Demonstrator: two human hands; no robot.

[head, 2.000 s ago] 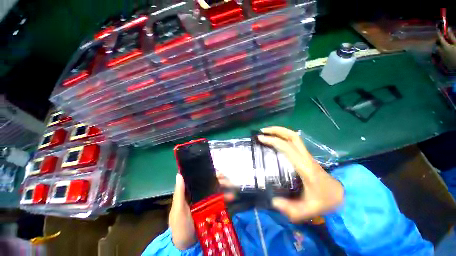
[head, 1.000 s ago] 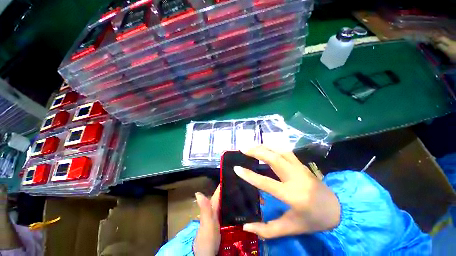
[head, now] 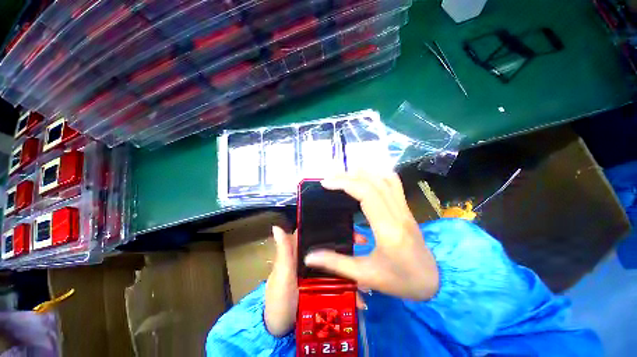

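Observation:
An open red flip phone (head: 326,307) is held upright above the lap, dark screen half up and red keypad half below. My left hand (head: 281,282) holds it from the left side, its thumb along the edge. My right hand (head: 384,240) lies over the screen half from the right, one fingertip at the top edge and another digit low on the screen; its fingers are slightly blurred. The white lens sheet (head: 281,164) with black-framed windows lies at the bench edge just beyond the phone.
Stacked clear trays of red phones (head: 209,66) stand behind. An open blister tray (head: 91,202) is at left. Crinkled film (head: 434,139), tweezers (head: 449,68), black frames (head: 499,59) and part of a white bottle (head: 462,8) lie right. Cardboard boxes (head: 178,300) and the yellow blow gun (head: 459,210) are below.
The dark lens panel, first in my right hand, now lies against the phone's screen half. My right fingers have moved over it. The view has shifted, so the bench things sit higher.

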